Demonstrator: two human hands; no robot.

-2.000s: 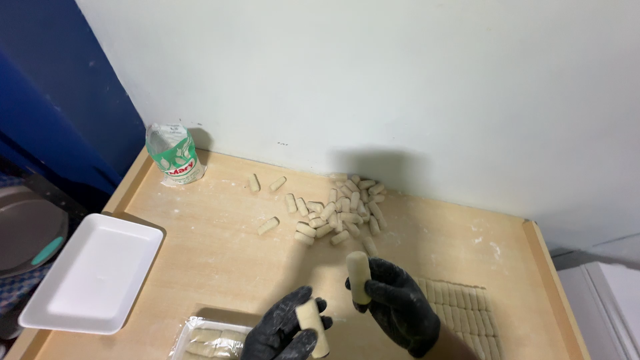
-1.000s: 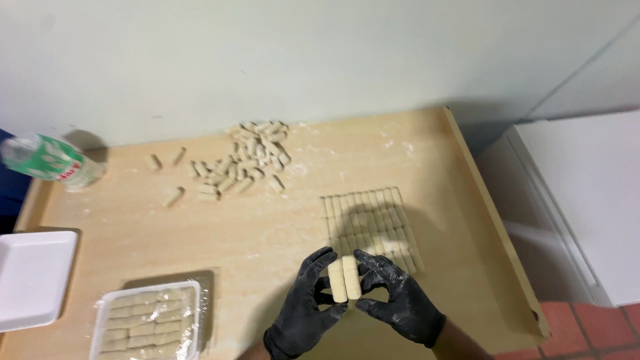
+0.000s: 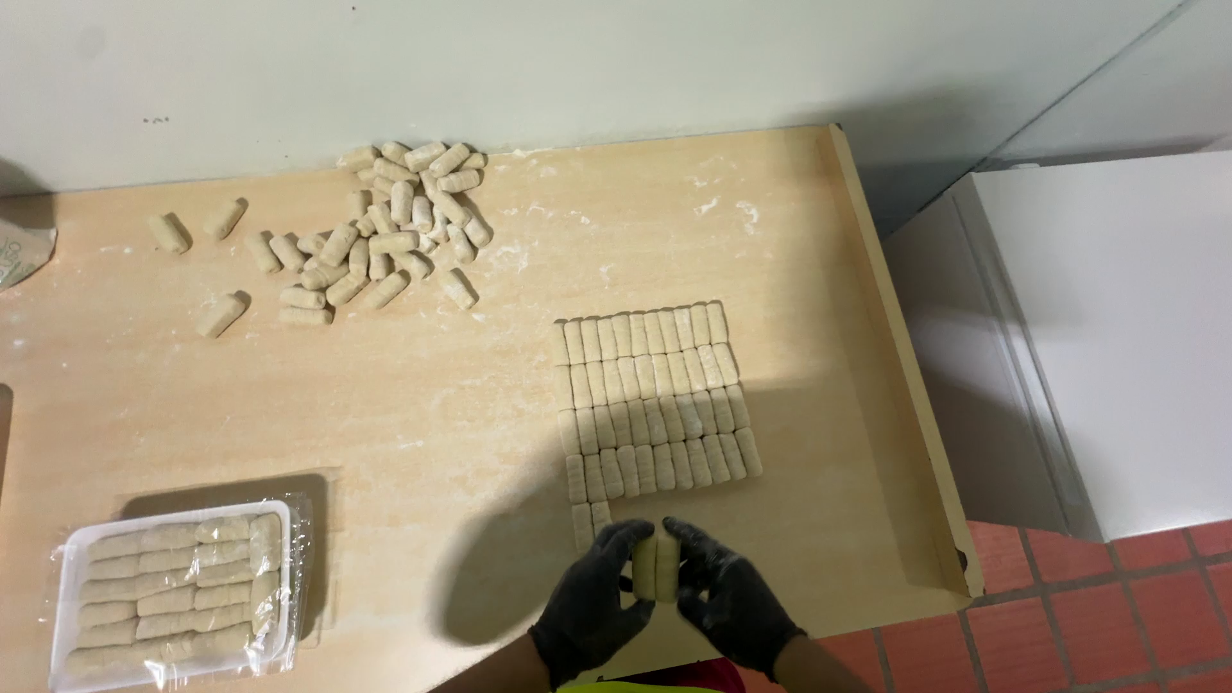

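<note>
Two cylindrical dough pieces [image 3: 656, 568] are held upright side by side between my hands, close to the table's front edge. My left hand [image 3: 595, 597], in a black glove, grips them from the left; my right hand [image 3: 731, 597], gloved alike, presses from the right. Just beyond lies a grid of dough pieces [image 3: 654, 395] in tight rows, with a short row at its near left corner beside my left fingertips. A loose pile of dough pieces [image 3: 385, 231] rests by the wall, a few lying apart.
A white tray [image 3: 72, 597] of dough pieces in clear plastic film stands at the front left. Part of a bag [image 3: 24, 252] shows at the left edge. The wooden table [image 3: 828, 385] has a raised right rim [image 3: 895, 346]; beyond it stands a white cabinet-like unit [image 3: 1116, 337] on red floor tiles.
Two seconds ago each hand held a separate dough piece; one second ago the two pieces were side by side between both hands, as now. The view has shifted right.
</note>
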